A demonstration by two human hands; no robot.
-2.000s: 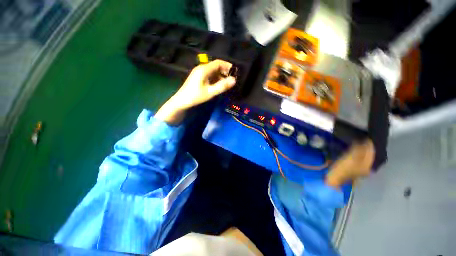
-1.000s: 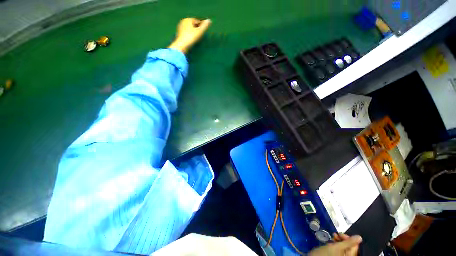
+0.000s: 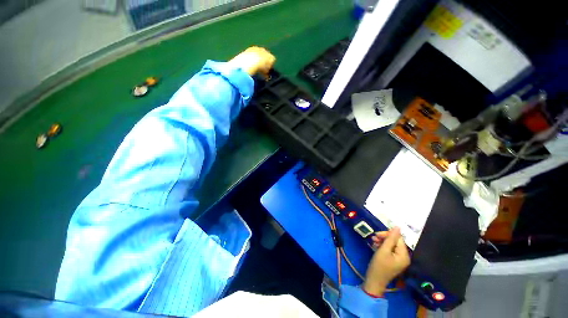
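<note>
My left hand (image 3: 256,61) is at the far left end of the black parts tray (image 3: 314,133), fingers bent down over its end pocket. A small dark piece shows at the fingertips; whether it is gripped is unclear. One silvery round unit (image 3: 302,103) sits in a tray pocket. My right hand (image 3: 388,261) is over the front edge of the blue-fronted control box (image 3: 293,208), thumb and fingertips together near the knobs; nothing can be made out in it. The orange fixture blocks (image 3: 418,118) stand on their plate, partly under the machine head.
Round units with amber pieces (image 3: 141,90) lie on the green belt (image 3: 75,136). A second black tray (image 3: 327,62) is behind the white post (image 3: 361,53). A white paper sheet (image 3: 406,192) lies on the box. A cable (image 3: 337,239) loops across the blue front. Lit buttons (image 3: 438,297) are at its right end.
My left hand has moved from over the belt to the tray's far end. My right hand has come up beside the paper sheet. The fixture plate is now partly under the machine head. The view has shifted.
</note>
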